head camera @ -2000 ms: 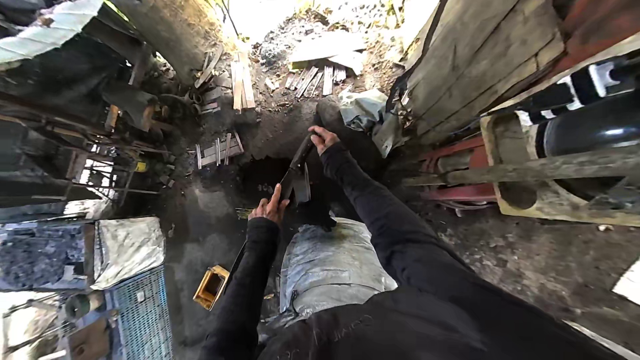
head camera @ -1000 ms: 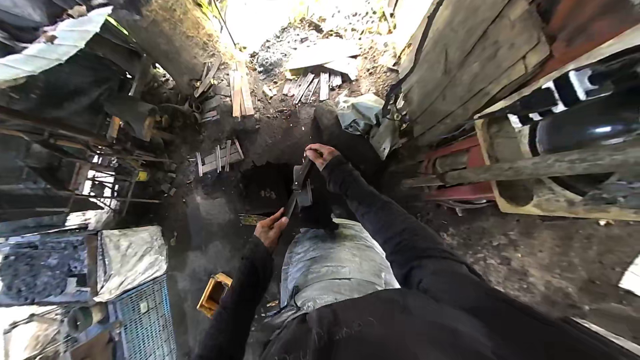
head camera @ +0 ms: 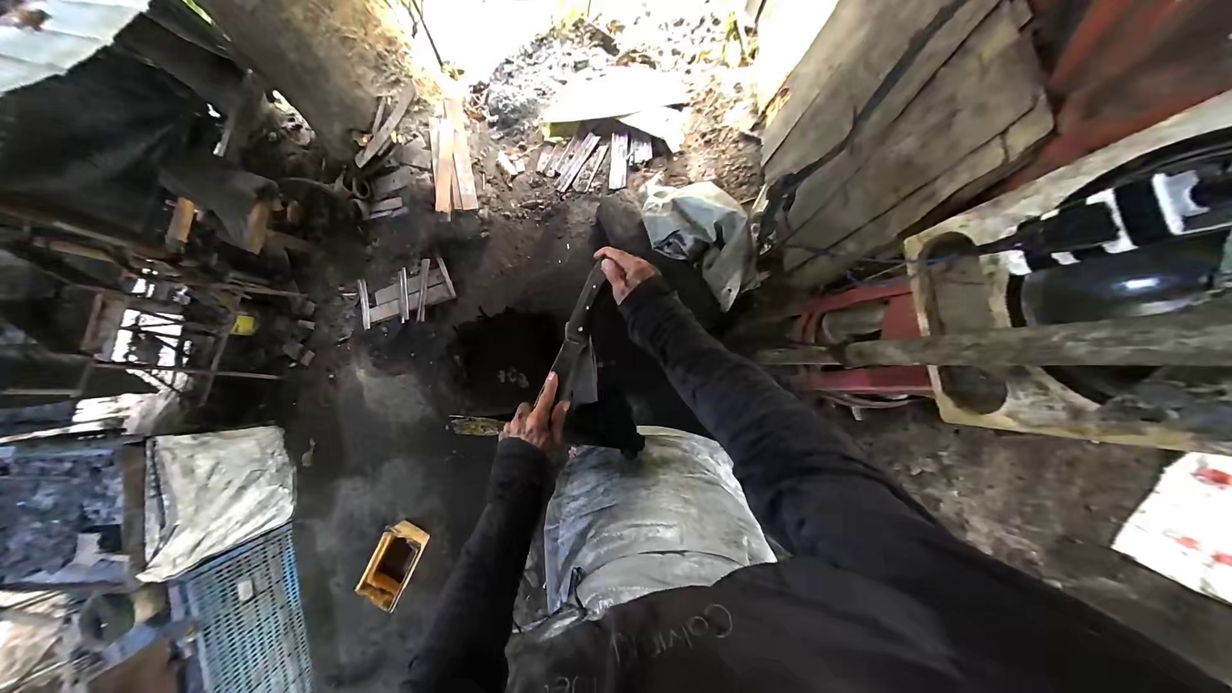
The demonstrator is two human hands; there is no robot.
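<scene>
A long dark blade-like tool (head camera: 577,337) slants across the middle of the view, over the dark ground. At its upper end is my right hand (head camera: 628,271), closed around what looks like the handle. Lower down, my left hand (head camera: 539,422) is on the tool's other end, with the index finger stretched along it. A flat grey piece (head camera: 584,377) shows beside the tool near my left hand; whether the two are joined is unclear. Just below the hands lies a grey-white wrapped bundle (head camera: 664,520), close against my body.
A yellow open box (head camera: 393,566) lies on the ground at lower left, near a blue plastic crate (head camera: 248,606). Wood strips (head camera: 414,294) lie at upper left. A crumpled grey sheet (head camera: 703,231) is beyond my right hand. A wooden pole (head camera: 1011,348) crosses a dirty basin (head camera: 929,289) at right.
Both hands have stayed on the tool. Its slant and the hands' spacing have shifted slightly, with my left hand coming a little off and back along the lower end.
</scene>
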